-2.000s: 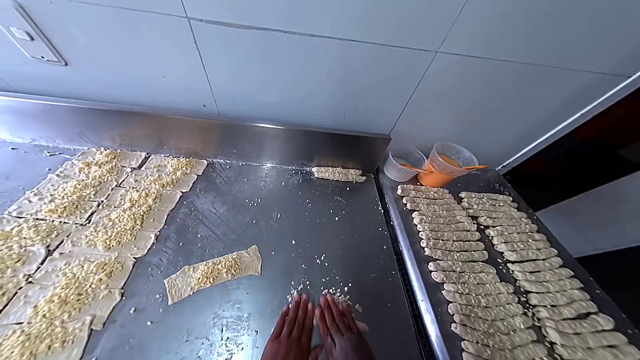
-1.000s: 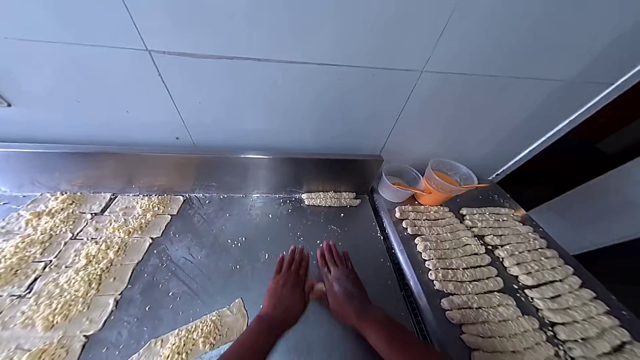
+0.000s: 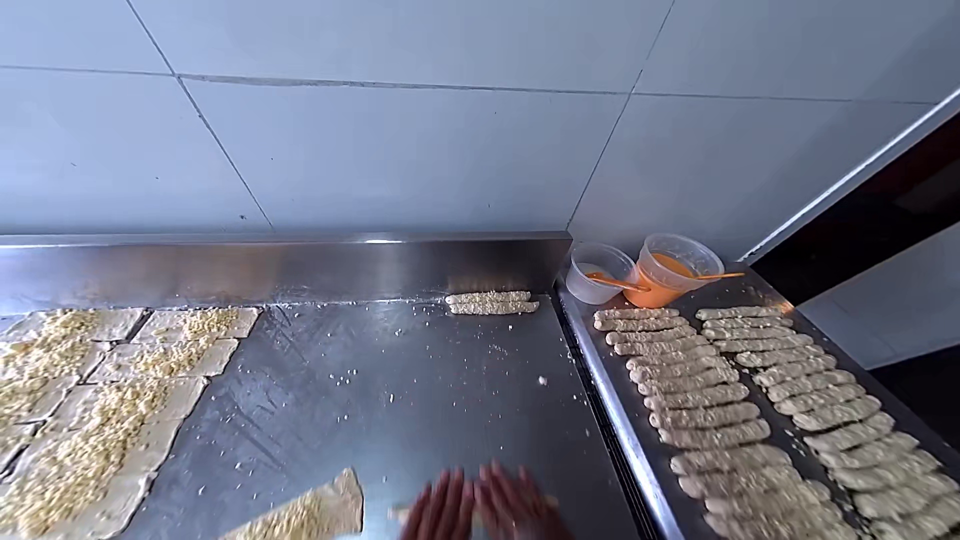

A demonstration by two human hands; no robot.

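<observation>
My left hand (image 3: 441, 506) and my right hand (image 3: 517, 502) lie flat side by side at the bottom edge, blurred, over a thin dough roll (image 3: 399, 514) whose ends stick out past them. Left of them rests a dough strip topped with grated cheese-like crumbs (image 3: 300, 517). Two crumb-coated dough sticks (image 3: 491, 302) lie together by the steel backsplash. Many flat dough pieces with the same topping (image 3: 150, 409) cover the left of the steel table.
A dark tray (image 3: 780, 427) at the right holds two rows of coated dough sticks (image 3: 705, 416). Behind them stand a clear plastic tub (image 3: 592, 277) and a tub of orange liquid (image 3: 664, 277), each with an orange utensil. Crumbs dot the steel tabletop (image 3: 360, 405). A tiled wall rises behind.
My hands have drawn back toward the near edge from farther up the table, and a dough roll now shows beneath them. The view has shifted.
</observation>
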